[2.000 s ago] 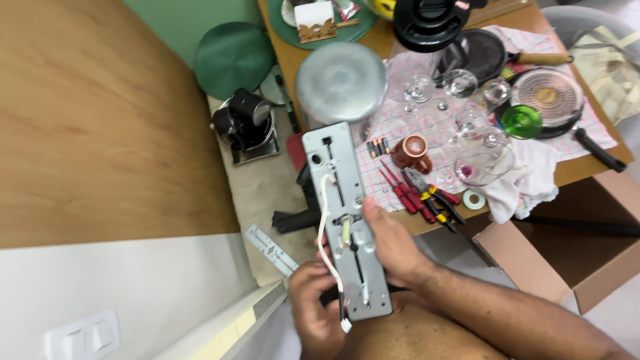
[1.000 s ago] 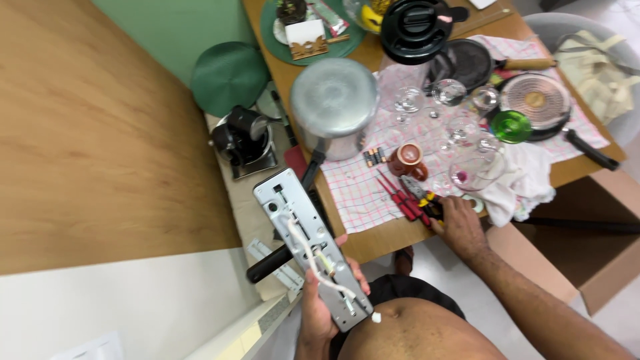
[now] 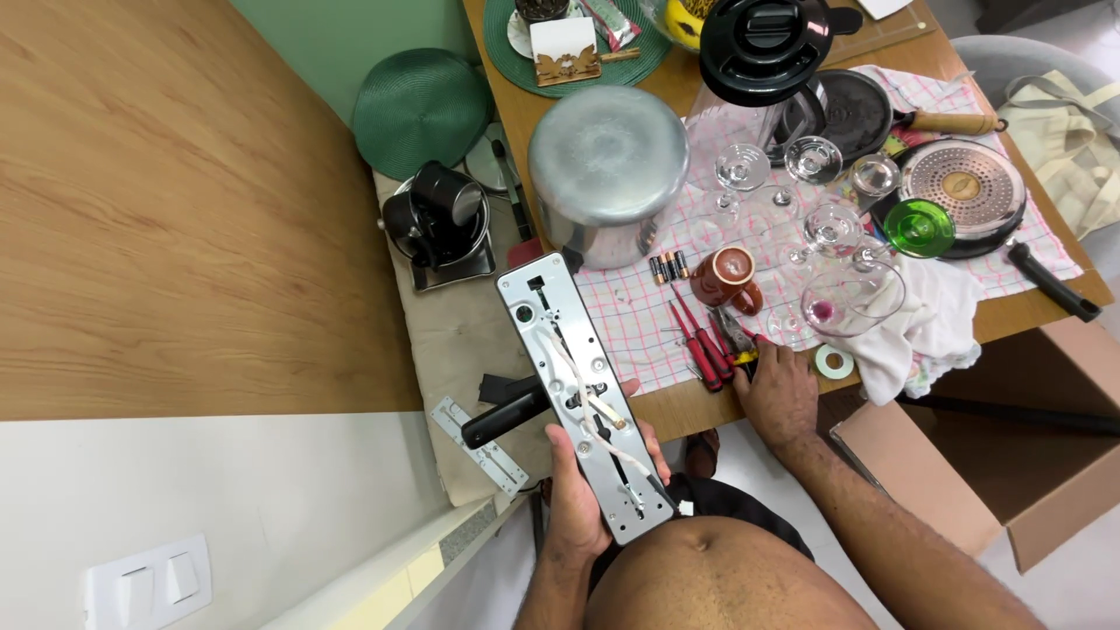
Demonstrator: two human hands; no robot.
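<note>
My left hand (image 3: 579,503) holds a long metal lock plate (image 3: 584,398) by its lower part, its back face up, with a white cable lying along it. A black lever handle (image 3: 506,418) sticks out to the left from under the plate. On the table edge, my right hand (image 3: 779,394) has its fingers on the pliers with yellow-and-black handles (image 3: 744,357); whether they are gripped cannot be told. Red screwdrivers (image 3: 703,363) lie just left of those fingers. A roll of pale tape (image 3: 834,361) is right of the hand. Batteries (image 3: 669,267) lie beside a brown mug (image 3: 726,278).
An upturned metal pot (image 3: 609,157), several glasses (image 3: 831,227) and pans (image 3: 962,188) crowd the table. A slotted metal plate (image 3: 479,446) lies on the cushioned bench (image 3: 451,350). An open cardboard box (image 3: 927,472) stands at the right.
My right hand has left the lock plate and moved right to the tools at the table edge. The plate, held by both hands earlier, is now in my left hand alone, and the lever handle shows at its left.
</note>
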